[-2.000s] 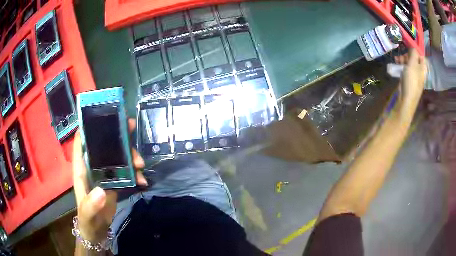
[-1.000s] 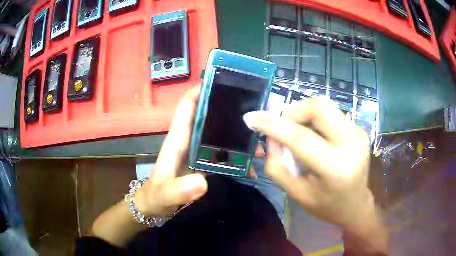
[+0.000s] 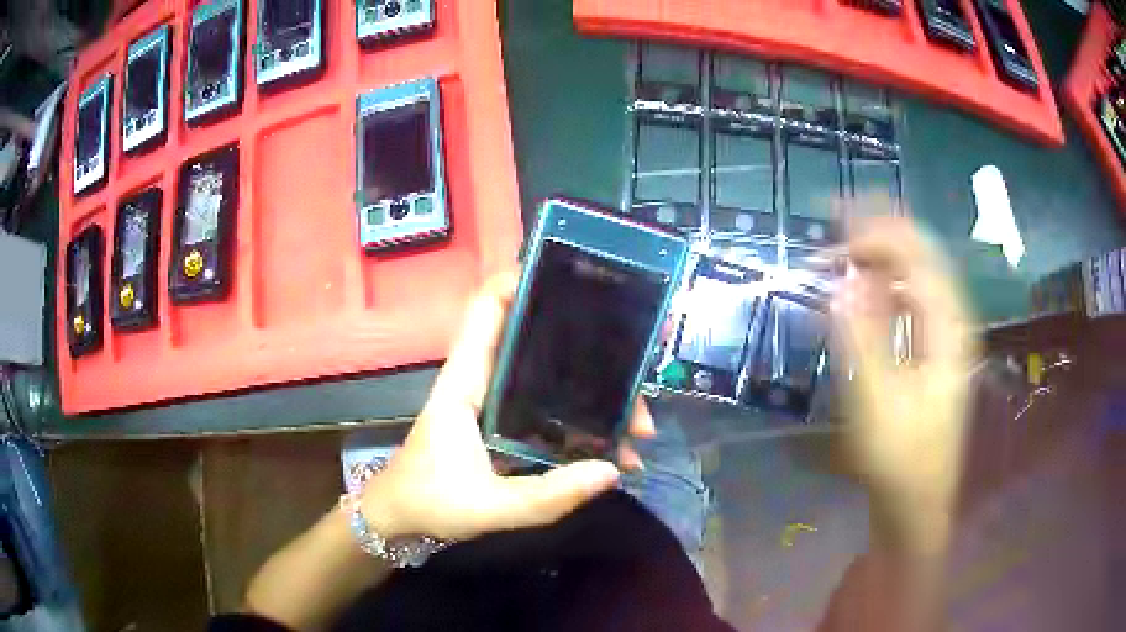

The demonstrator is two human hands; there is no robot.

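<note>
My left hand (image 3: pixel 463 463) holds a handheld device (image 3: pixel 587 340) by its edges, teal frame and dark screen facing me. My right hand (image 3: pixel 908 333) is blurred over the right side of the lens sheet (image 3: pixel 741 161); whether its fingertips hold anything cannot be told. The lens sheet is a shiny clear grid of thin black-edged panels, lying flat on the green surface. A small white cloth (image 3: pixel 993 216) lies right of it.
A red foam tray (image 3: pixel 309 309) at the left holds teal-edged devices (image 3: pixel 401 161) and black devices with yellow spots (image 3: pixel 204 222). Another red tray (image 3: pixel 790 37) runs across the top, with dark devices. Scraps (image 3: pixel 1043 380) lie at the right by the bench edge.
My right hand has moved off the device's screen, right to the lens sheet. The white cloth now lies on the green surface. The device remains in my left hand, slightly lower in view.
</note>
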